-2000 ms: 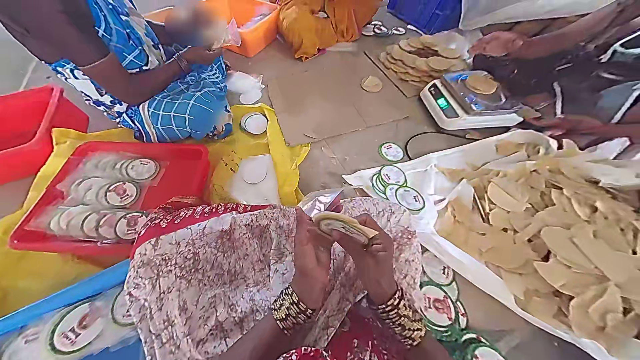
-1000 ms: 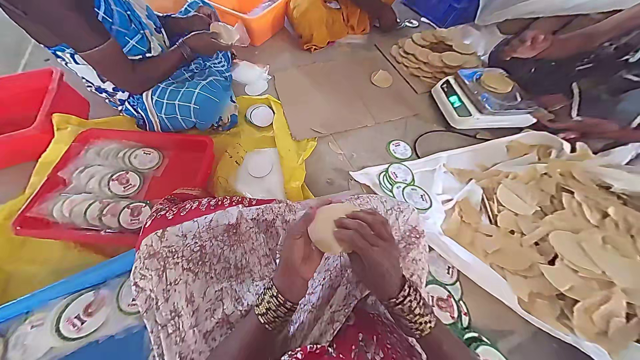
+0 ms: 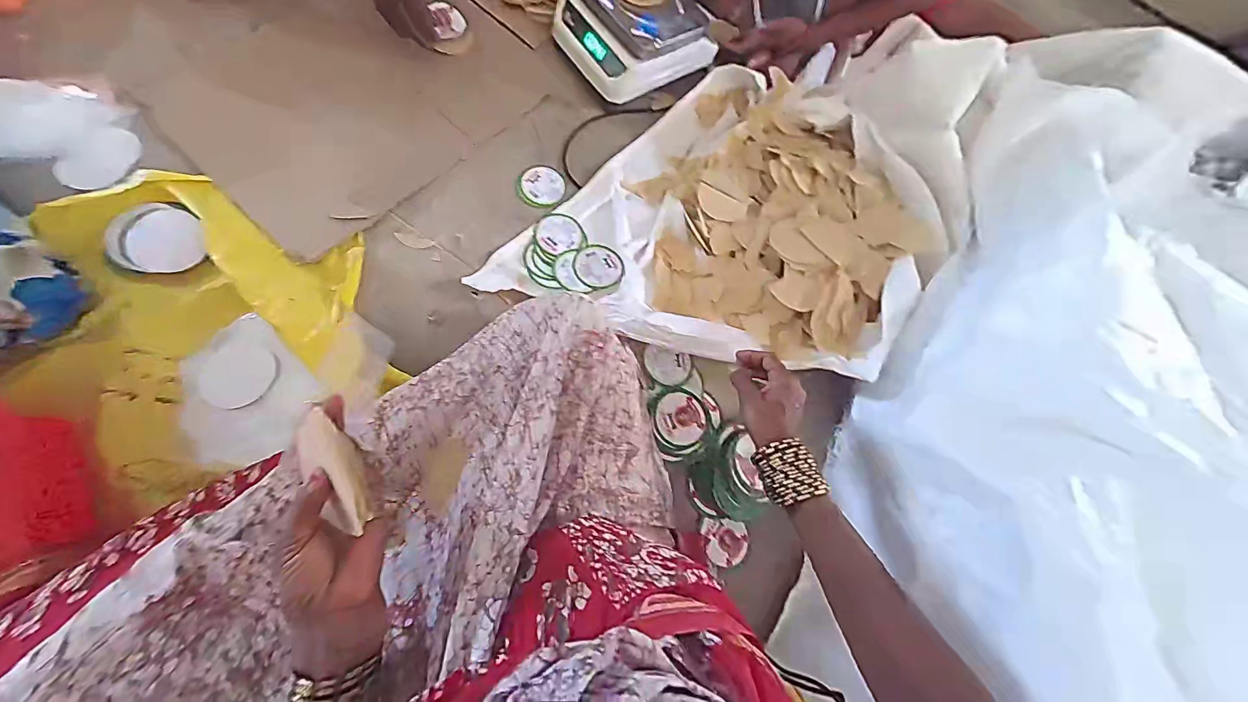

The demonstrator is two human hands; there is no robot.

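My left hand (image 3: 336,575), at the lower left over my lap, grips a stack of thin round tan discs (image 3: 334,468) held on edge. Past my right knee, my right hand (image 3: 770,395) is at the near edge of a white sheet (image 3: 702,336) that bears a heap of tan discs (image 3: 799,244). Its fingers are curled; whether anything small is between them cannot be told. Just left of that hand lie round printed labels with green rims (image 3: 681,419), loosely piled on the floor. More such labels (image 3: 575,255) rest on the sheet's left corner.
A digital scale (image 3: 634,49) stands beyond the heap, near another person's hands (image 3: 780,39). White plastic sheeting (image 3: 1053,409) spreads at right. On a yellow sheet (image 3: 283,283) at left are white discs (image 3: 161,239) and clear bags. Another hand (image 3: 409,19) is at the top.
My hands have parted: the left keeps the discs at the lower left, while the right has moved off them to the sheet's edge. The view has swung far to the right.
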